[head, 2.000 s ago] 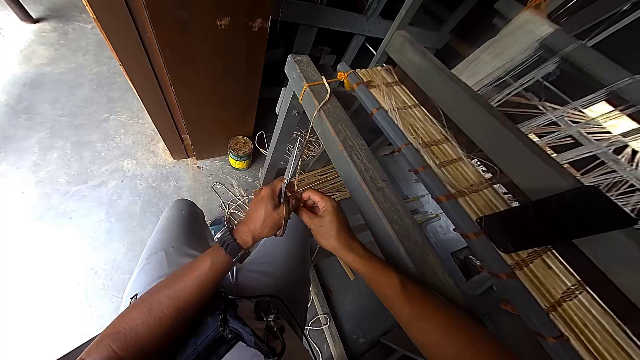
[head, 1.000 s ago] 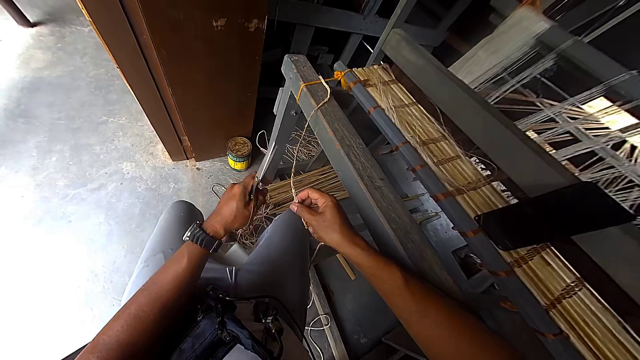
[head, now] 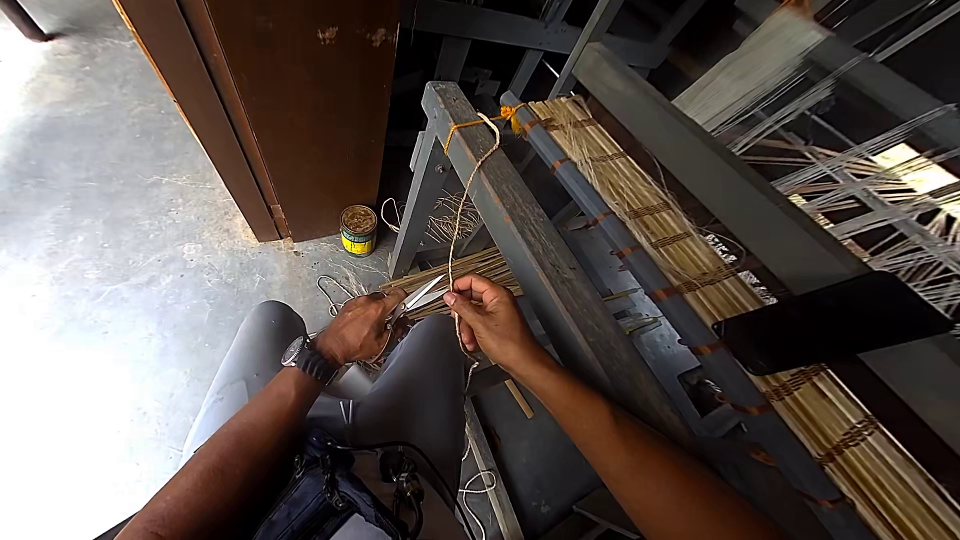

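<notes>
My left hand [head: 360, 327], with a wristwatch on the wrist, grips a pair of scissors [head: 425, 293] by the handles; the blades are spread and point toward the cord. My right hand [head: 484, 319] pinches a thin twisted cord [head: 457, 232] between thumb and fingers, just right of the blades. From there the cord runs up to the top of a grey wooden beam [head: 517, 217], near an orange string tied around it. The cord's other end hangs below my right hand. Whether the blades touch the cord I cannot tell.
A slatted mat [head: 660, 232] bound with brown cord lies along a grey bar [head: 630, 255] on the right. A black phone-like device [head: 832, 321] juts over it. A tin [head: 358, 231] stands by a brown cabinet [head: 300, 112]. Thin sticks [head: 480, 266] lie behind my hands.
The scissors, shut and upright two seconds ago, are now spread and tilted toward the cord. My hands were together then; they have moved apart, and the cord is now stretched down from the beam.
</notes>
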